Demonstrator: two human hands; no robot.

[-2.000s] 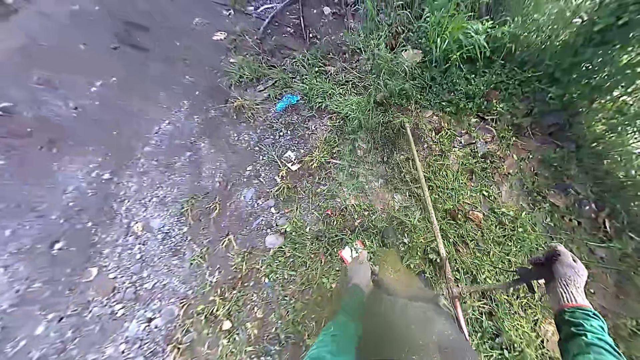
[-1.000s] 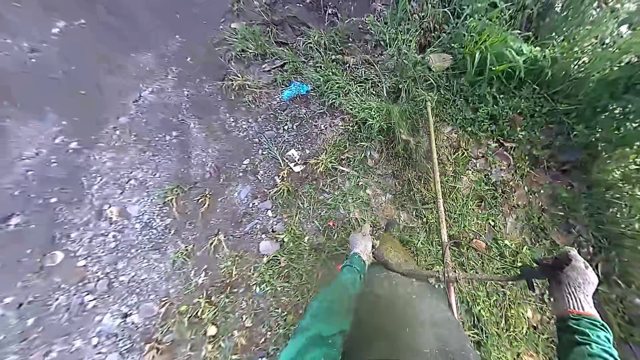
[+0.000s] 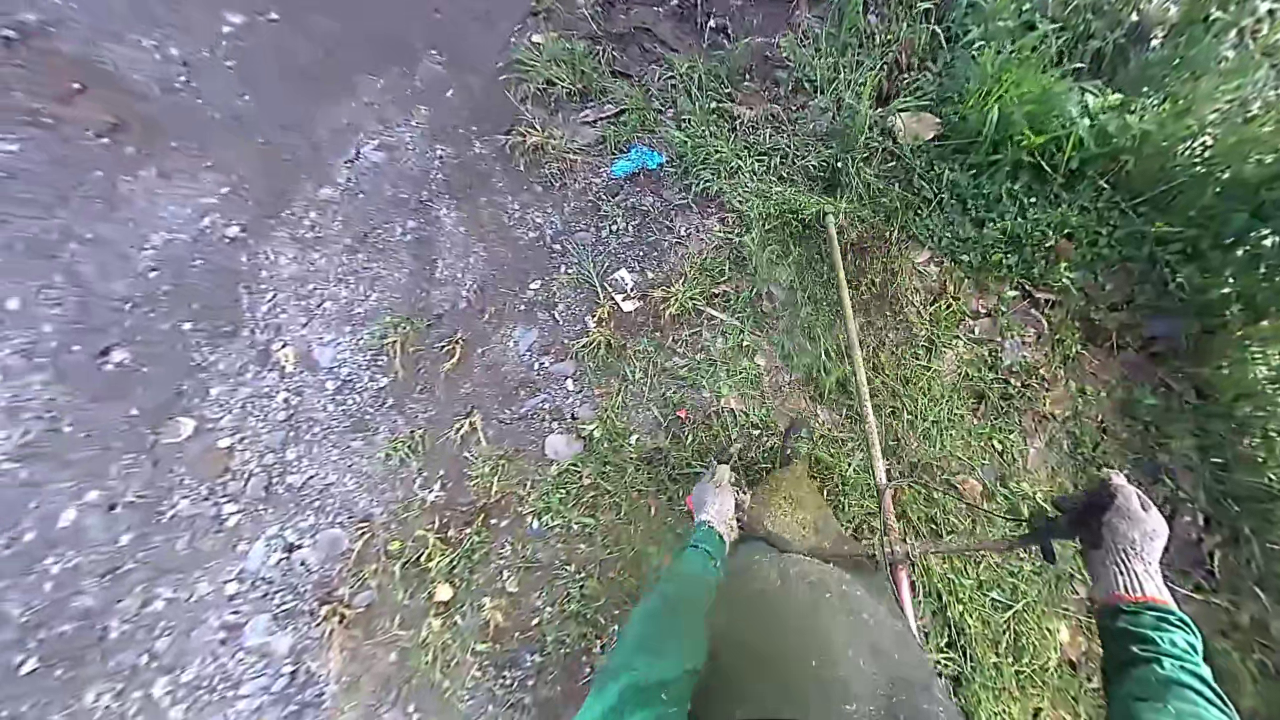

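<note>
A long pale pole (image 3: 860, 375), probably the shaft of a brush cutter, runs forward over the grass. A thin dark crossbar (image 3: 965, 547) meets it near its lower end. My right hand (image 3: 1135, 530), in a knitted glove with an orange-red cuff edge, is closed around the dark grip (image 3: 1070, 520) at the crossbar's right end. My left hand (image 3: 718, 500), also gloved, is low in the middle, left of a yellow-green stained thing (image 3: 790, 505); a small red bit shows at its edge. Whether it grips anything is unclear. A grey-green apron or garment (image 3: 810, 640) hides what lies below.
Wet gravel ground (image 3: 330, 300) spreads along the left. Grass (image 3: 700, 390) lies under the pole, with taller, denser plants (image 3: 1060, 130) at the upper right. A blue scrap (image 3: 637, 161), a white scrap (image 3: 624, 290), a pale stone (image 3: 563, 446) and a flat stone (image 3: 915, 126) lie about.
Two seconds ago a red and white thing showed at my left hand; now only a small red bit does. My right hand stays at the dark grip.
</note>
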